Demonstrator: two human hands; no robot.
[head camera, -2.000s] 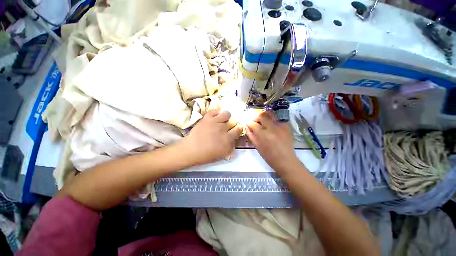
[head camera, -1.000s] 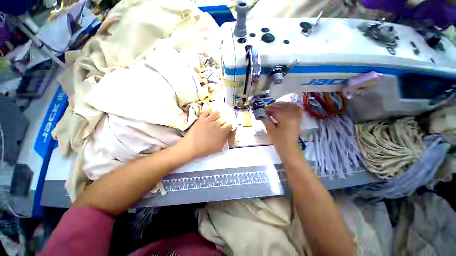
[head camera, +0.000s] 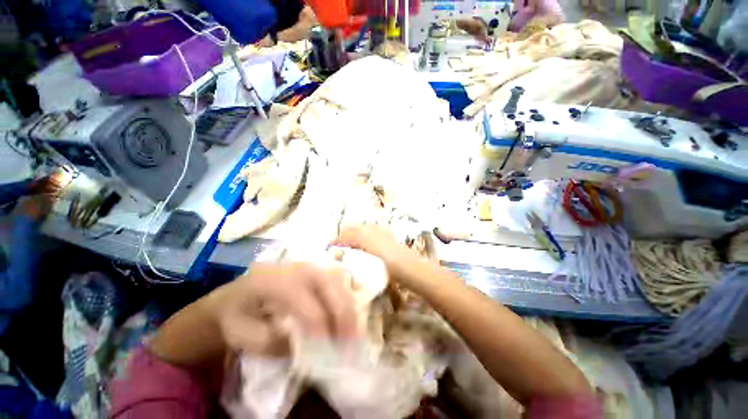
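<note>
The large cream garment piece (head camera: 394, 131) lies heaped left of the needle and is overexposed; part of it hangs over the table's front edge to the lap. My left hand (head camera: 287, 307) is blurred and grips the cloth in front of the edge. My right hand (head camera: 369, 245) is on the cloth at the table's edge, its fingers partly hidden in the folds. The white and blue sewing machine (head camera: 590, 151) stands to the right, with its presser foot (head camera: 507, 186) away from both hands.
Thread snips (head camera: 545, 236), red-orange rings (head camera: 581, 203), pale lilac strands (head camera: 605, 262) and a cream cord bundle (head camera: 677, 274) lie at the right. Purple baskets (head camera: 152, 61) stand beyond. Another machine (head camera: 135, 147) and a person's hand (head camera: 37, 200) are at the left.
Both hands have left the needle area and come toward the lap with cloth. The heap has shifted forward and right. The view has tilted up, showing more of the workshop.
</note>
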